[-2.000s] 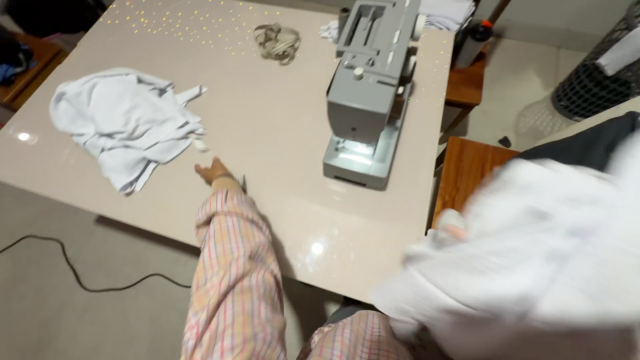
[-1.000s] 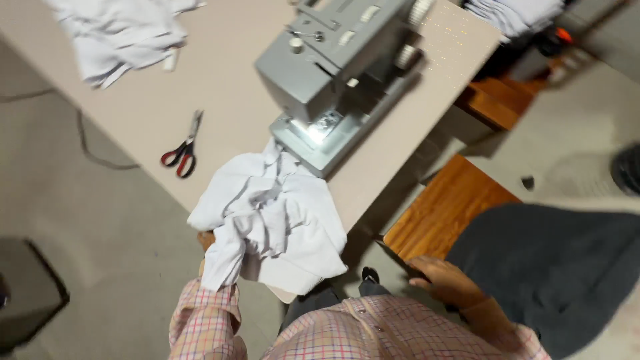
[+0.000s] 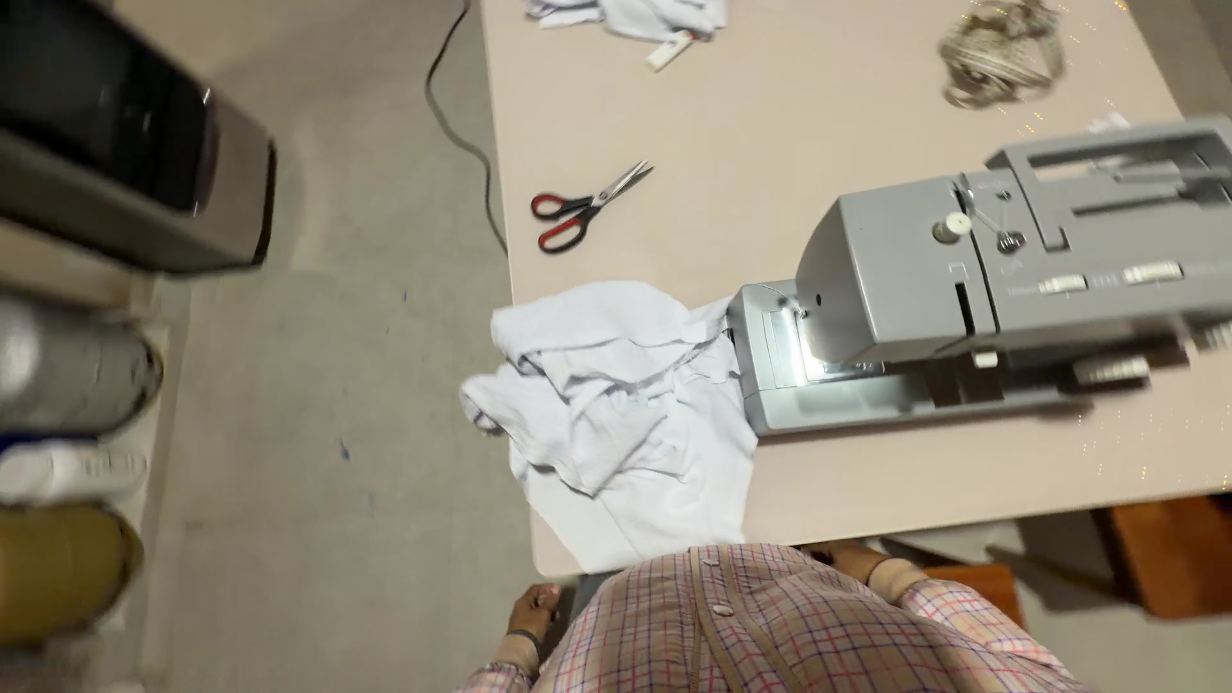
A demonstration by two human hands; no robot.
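My left hand (image 3: 535, 610) is low, beside my body and below the table's near corner; its fingers are partly hidden. Near the table edge on the other side of my shirt is my right hand (image 3: 847, 558), mostly hidden by the edge and my body. A crumpled white cloth garment (image 3: 626, 414) lies on the table corner, touching the bed of a grey sewing machine (image 3: 895, 269), whose lamp is lit. Scissors with red and black handles (image 3: 568, 217) lie slightly open beyond the cloth.
The pale table (image 3: 770, 106) also bears another white cloth (image 3: 645, 12), a small white item (image 3: 670, 50) and a bundle of cord or ribbon (image 3: 1001, 53). A black cable (image 3: 462, 144) runs over the floor. Rolled materials (image 3: 67, 366) stand at far left, wooden furniture (image 3: 1174, 558) at lower right.
The white garment went from a blurred bundle at the right to the table corner by the machine. My left hand has left it and moved down beside my body. The view has turned strongly.
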